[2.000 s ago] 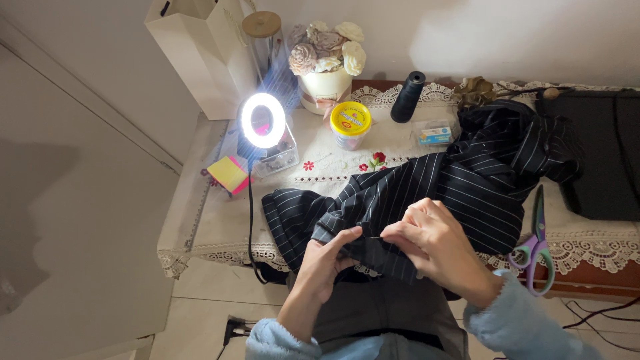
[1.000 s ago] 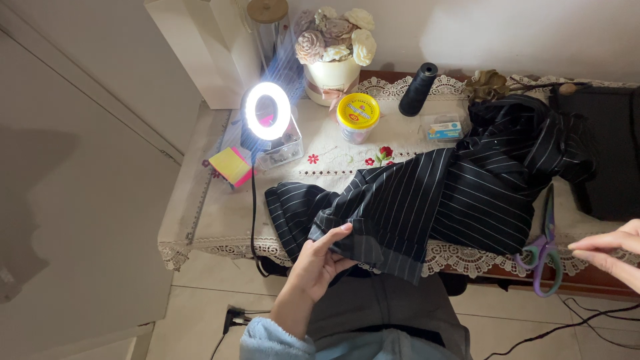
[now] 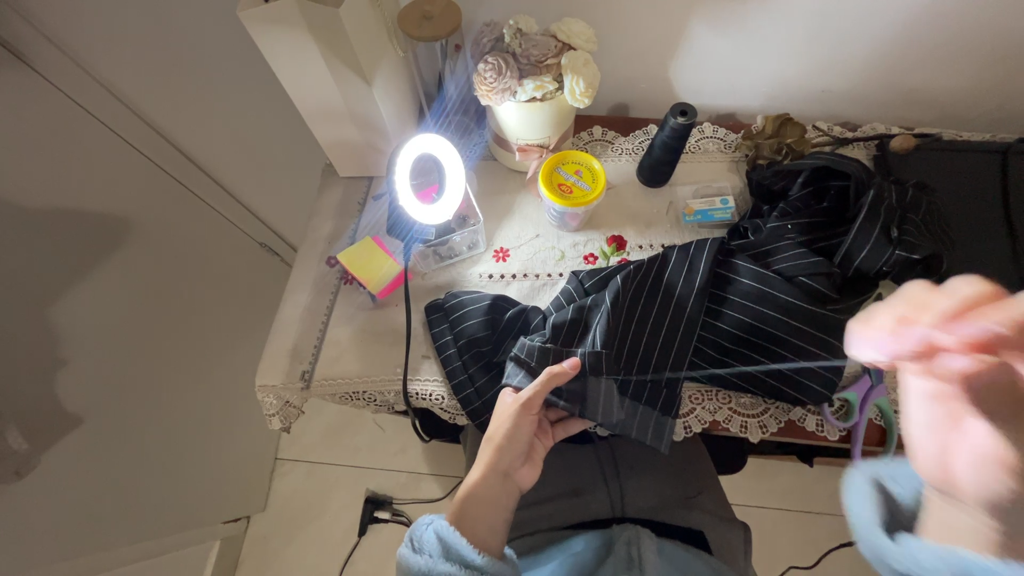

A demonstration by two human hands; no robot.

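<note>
A black pinstriped garment (image 3: 640, 320) lies across the table and hangs over its front edge. My left hand (image 3: 528, 432) grips its folded hem, thumb on top. My right hand (image 3: 944, 352), blurred, is raised at the right with its fingers pinched together. A thread (image 3: 744, 369) stretches from the hem to these fingers; whether a needle is between them cannot be told. Partly behind my right hand, scissors (image 3: 860, 408) with purple and green handles lie at the table's front edge. A cone of dark thread (image 3: 668, 144) stands upright farther back.
A lit ring lamp (image 3: 430, 178) stands by a clear plastic box (image 3: 452, 244) and sticky notes (image 3: 372, 266). Near them are a yellow-lidded tub (image 3: 570, 192), a flower pot (image 3: 528, 120) and a small blue-and-white packet (image 3: 710, 210). A cable (image 3: 408, 352) hangs over the lace-edged tablecloth (image 3: 352, 392).
My right hand has moved from the hem out to the right, and the thread now shows stretched between them. My left hand has kept its hold on the hem.
</note>
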